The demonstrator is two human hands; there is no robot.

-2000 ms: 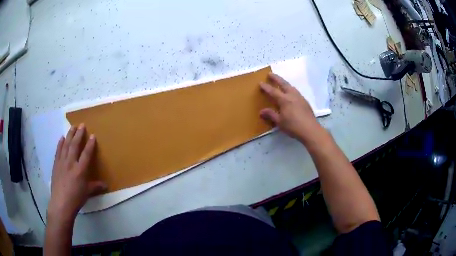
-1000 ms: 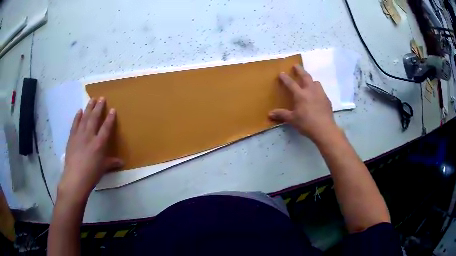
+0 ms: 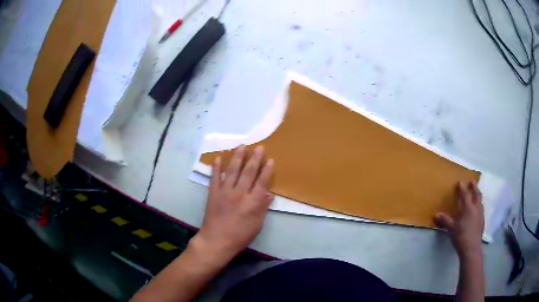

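A tan-orange card pattern [image 3: 366,159] lies flat on a stack of white fabric [image 3: 275,124], which shows past its curved left end and along its long edges. My left hand [image 3: 239,197] lies flat with fingers spread on the card's lower left part. My right hand [image 3: 464,218] rests on the card's right end, fingers on top and thumb near the lower edge. Neither hand grips anything. A bluish-white paper sheet [image 3: 236,100] shows beside the stack at its left.
A black bar weight [image 3: 188,61] and a red-ended pen [image 3: 172,28] lie upper left. A second card pattern [image 3: 44,135] with a black weight [image 3: 70,85] lies on white paper [image 3: 115,82] at far left. Shears [image 3: 515,253] and a looped cord [image 3: 525,141] are at right.
The view has turned towards the left, bringing the second card pattern into sight. My left hand now rests near the card's curved end. My right hand is still at the card's right end.
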